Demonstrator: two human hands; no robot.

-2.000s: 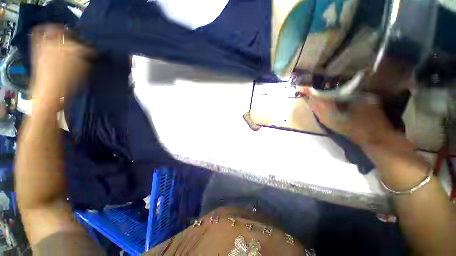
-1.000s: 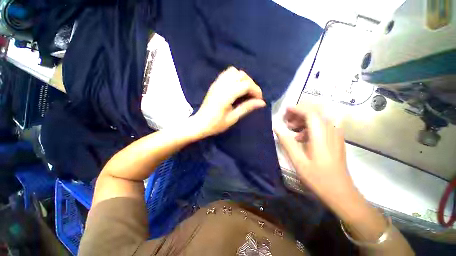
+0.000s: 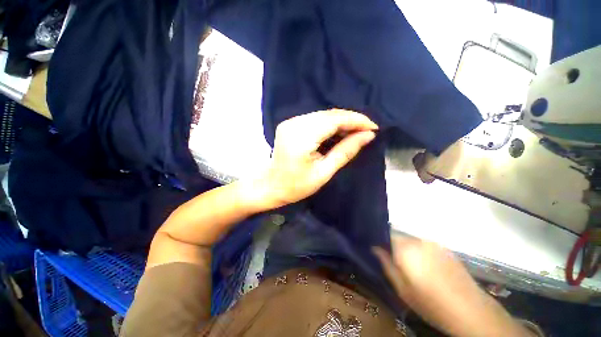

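A navy fabric panel (image 3: 408,72) lies over the white table, one corner reaching the needle plate area, and hangs down over the table's front edge. My left hand (image 3: 323,155) pinches the cloth between thumb and fingertips near its middle. My right hand (image 3: 422,273) is blurred, low at the table's front edge, beside the hanging part of the cloth; its fingertips touch or overlap the cloth, and its grip cannot be made out. The sewing machine head (image 3: 570,99) stands at the right, partly cut off by the picture's edge.
More navy cloth (image 3: 125,85) is heaped and draped at the left of the table. Blue crates (image 3: 99,280) stand below it. Red scissor handles (image 3: 578,259) show at the right edge of the machine bed (image 3: 520,174). The table's front edge (image 3: 487,260) runs across the lower right.
The cloth has come away from the machine head and now hangs toward me. My left hand moved from the far left to pinch it. My right hand moved from the needle area down to the table's front edge.
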